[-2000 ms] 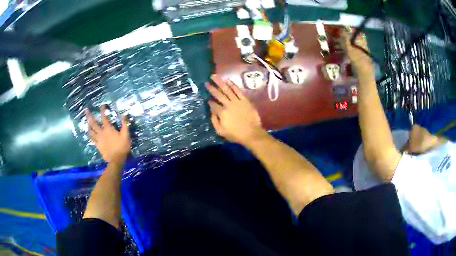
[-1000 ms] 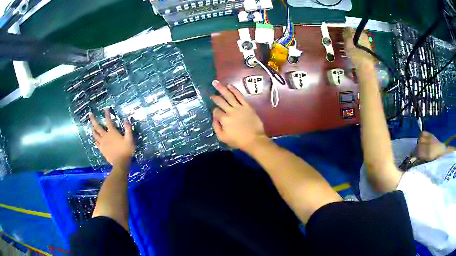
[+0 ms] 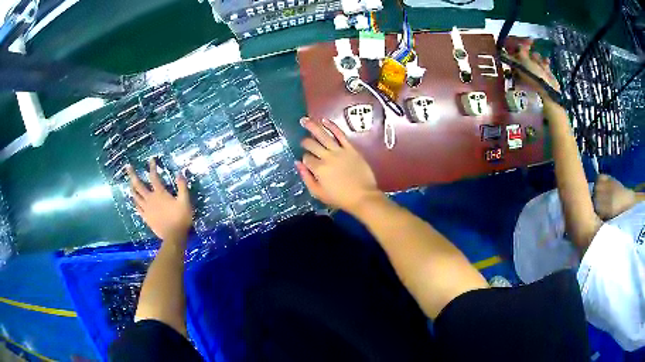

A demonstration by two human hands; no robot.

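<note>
A large clear, shiny blister tray [image 3: 230,152] lies on the green mat. Dark pieces show in some of its pockets. My left hand [image 3: 161,201] rests on the tray's lower left part with fingers spread. My right hand [image 3: 338,166] is at the left edge of the reddish-brown test board [image 3: 438,152], fingers apart, right of the tray. No held piece shows in either hand. Several white outlets [image 3: 422,109] sit in a row on the board. A yellow-orange block [image 3: 392,78] with wires and a white cable loop [image 3: 389,133] lie on it.
A person in white at the right reaches a hand [image 3: 534,67] over the board's right end. Another tray [image 3: 601,106] lies beyond it. Black cables [image 3: 527,69] hang there. A blue crate [image 3: 78,272] stands below the bench edge. Instruments [image 3: 283,15] stand behind the board.
The other person's arm has moved right, uncovering an outlet and small switches on the board. My right hand's fingers have shifted slightly. My left hand has stayed on the tray.
</note>
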